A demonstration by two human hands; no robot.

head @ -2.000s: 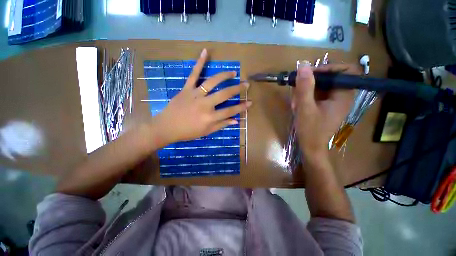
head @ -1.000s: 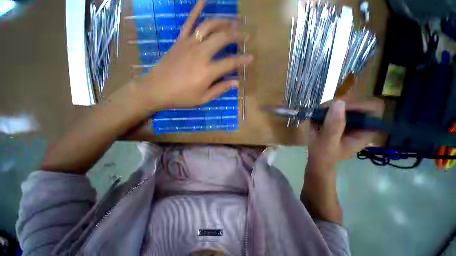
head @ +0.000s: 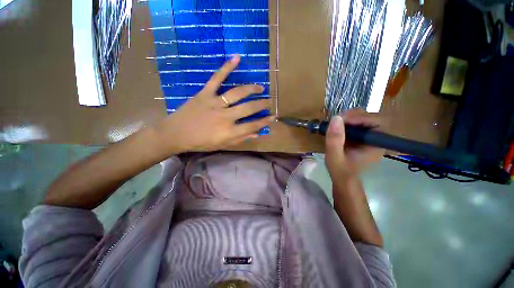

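Observation:
The blue solar cell string (head: 194, 48) lies on the brown board, its far end cut off by the frame's top edge. A thin silver bus ribbon (head: 277, 56) runs along its right side. My left hand (head: 220, 115) lies spread, palm down, on the near part of the string, fingertips towards the ribbon; it grips nothing. My right hand (head: 354, 143) holds the soldering iron (head: 389, 140) like a pen. Its tip is at the ribbon's near end, close to my left fingertips; I cannot tell if it touches.
Loose ribbon pieces (head: 114, 39) and a white strip (head: 87, 62) lie left. More ribbon pieces (head: 355, 56), a white strip (head: 386, 62) and an orange-brown piece (head: 398, 81) lie right. Beyond are the black iron stand with its yellowish sponge (head: 453, 76) and a cord (head: 434, 169).
The view has tilted down. My left hand has slid towards the string's near end. My right hand has brought the iron from the ribbon's upper part, away over the right side, to its near end.

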